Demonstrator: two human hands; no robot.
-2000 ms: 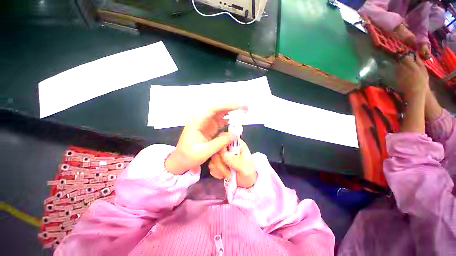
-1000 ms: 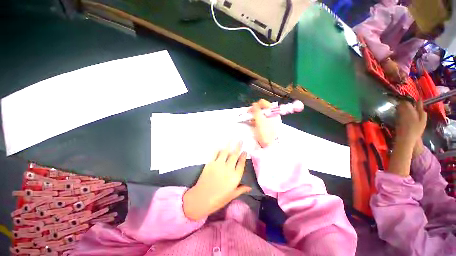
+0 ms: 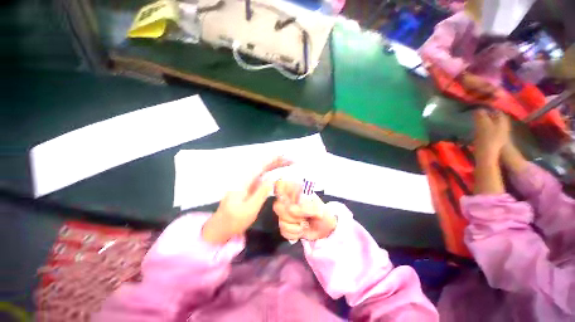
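A white paper sheet (image 3: 211, 170) lies in front of me on the dark green workbench (image 3: 82, 107). My right hand (image 3: 302, 210) is closed around the pen (image 3: 307, 187), whose dark-striped barrel shows at the top of the fist. My left hand (image 3: 243, 204) is raised beside it, fingers bent toward the pen's upper part. The pen's far end is washed out against the white paper, so I cannot tell whether the left fingers hold it. Both hands are above the sheet's near edge.
White paper strips lie left (image 3: 126, 144) and right (image 3: 378, 182). A cream-white box (image 3: 252, 31), yellow packet (image 3: 153, 20) and green board (image 3: 372, 82) stand behind. A red tray of parts (image 3: 94, 264) is lower left. Another worker's arms (image 3: 492, 151) are right, by red trays (image 3: 444, 188).
A second ago my left hand lay flat on the sheet and my right held the pen slanted over it. Now both hands are raised and close together at the pen. The view has shifted.
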